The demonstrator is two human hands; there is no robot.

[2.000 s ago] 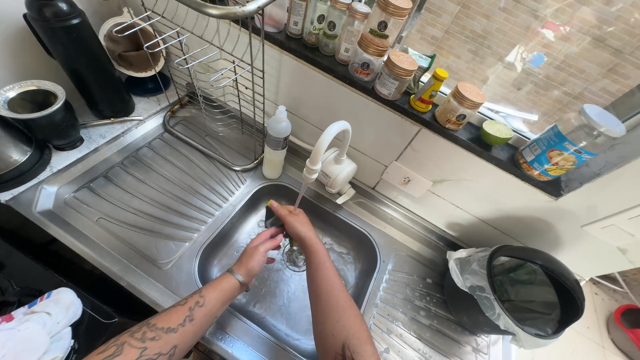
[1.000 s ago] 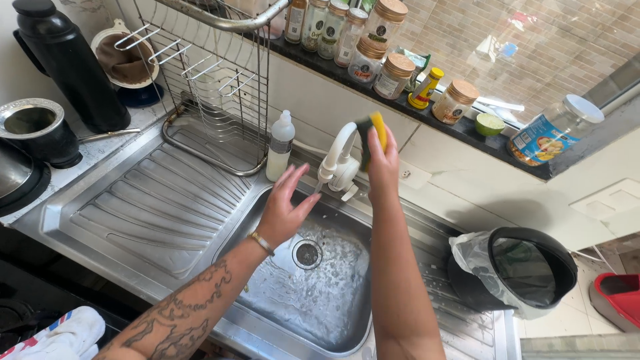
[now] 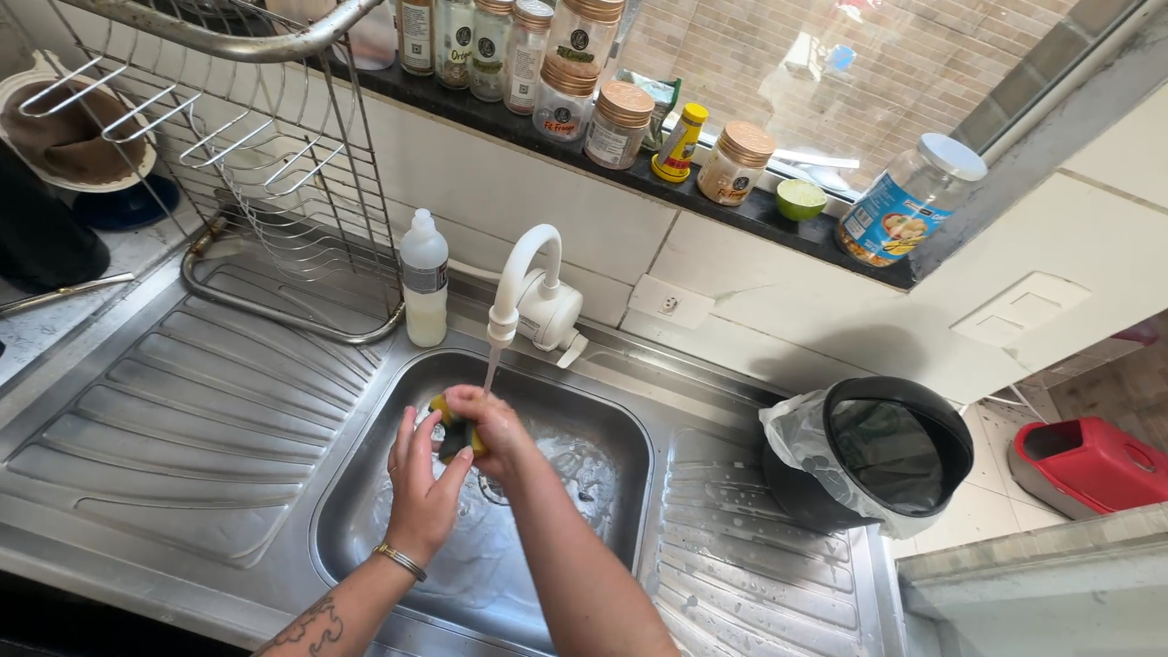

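Observation:
Water runs from the white faucet [image 3: 525, 274] onto my right hand [image 3: 488, 429], which grips a yellow and dark green sponge [image 3: 456, 436] over the steel sink basin [image 3: 630, 456]. My left hand [image 3: 424, 479] is just left of the sponge with its fingers apart; whether its fingertips touch the sponge cannot be told. Soapy water lies in the basin below both hands. A clear squeeze bottle [image 3: 425, 278] with pale liquid stands behind the basin's left corner.
A wire dish rack [image 3: 301, 319] stands on the ribbed left drainboard [image 3: 201, 401]. A black bin [image 3: 899, 447] with a plastic liner sits at the right drainboard [image 3: 748, 566]. Spice jars [image 3: 620, 123], a yellow bottle [image 3: 680, 144], a cut lime [image 3: 800, 199] and a labelled jar [image 3: 903, 205] line the sill.
My right hand has come down from beside the faucet's top with the sponge, to under the stream. My left hand has moved lower, beside it. The view has moved closer.

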